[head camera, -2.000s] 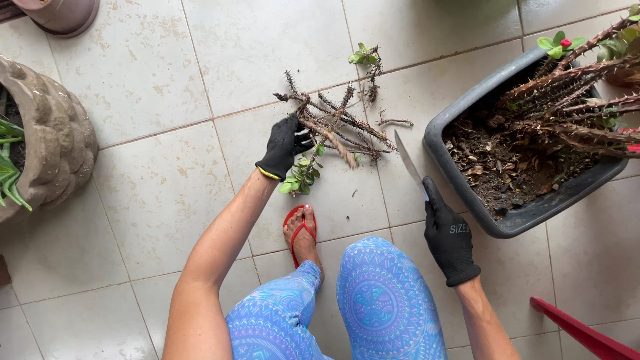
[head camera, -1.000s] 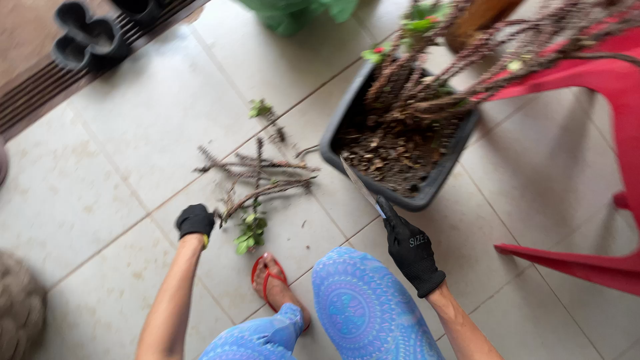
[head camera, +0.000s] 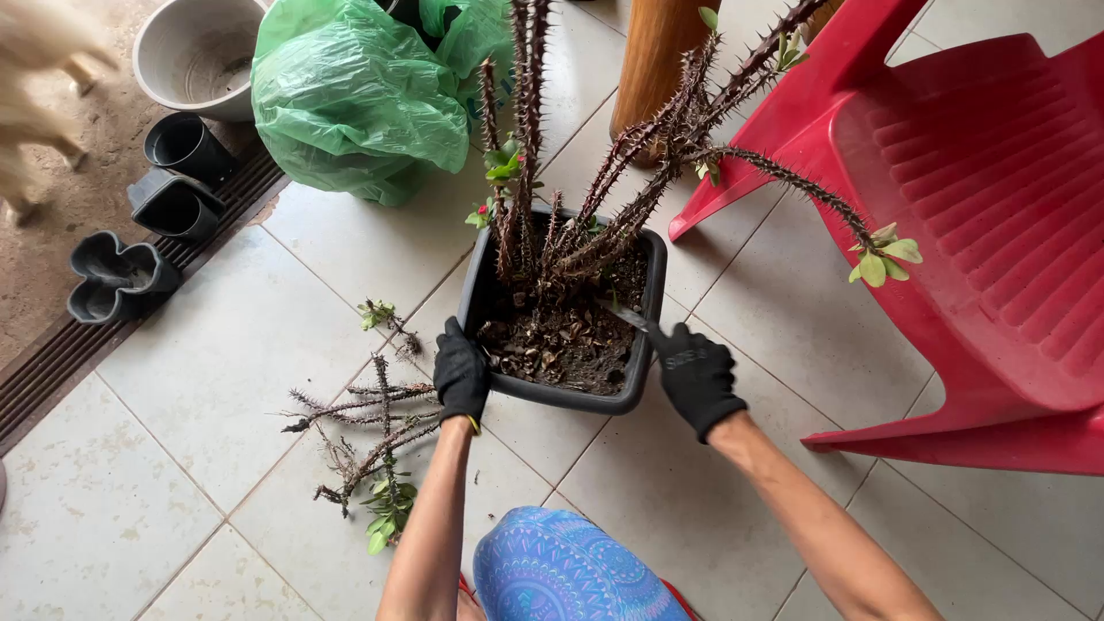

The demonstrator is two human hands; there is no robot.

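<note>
A thorny crown-of-thorns plant [head camera: 630,181] with bare spiny stems grows from a square black plastic pot [head camera: 561,398] of dark soil and dry leaf litter. My left hand [head camera: 461,371], in a black glove, grips the pot's left rim. In my gloved right hand [head camera: 694,375] is a knife [head camera: 628,316], its handle hidden by the fingers; the blade points left over the pot's right rim, with its tip at the soil near the stem bases. Cut thorny stems [head camera: 388,423], some with green leaves, lie on the tiles left of the pot, partly behind my left hand.
A red plastic chair [head camera: 975,216] stands at the right, with one stem reaching over it. Behind the pot are a green plastic bag [head camera: 354,103] and a wooden post [head camera: 660,69]. Small black pots [head camera: 185,147] line a floor grate [head camera: 34,388]. A blurred light-furred animal [head camera: 43,86] is at upper left.
My left hand has left the cut stems and taken hold of the pot's rim. My right hand has brought the knife over the soil. The view has swung toward the pot.
</note>
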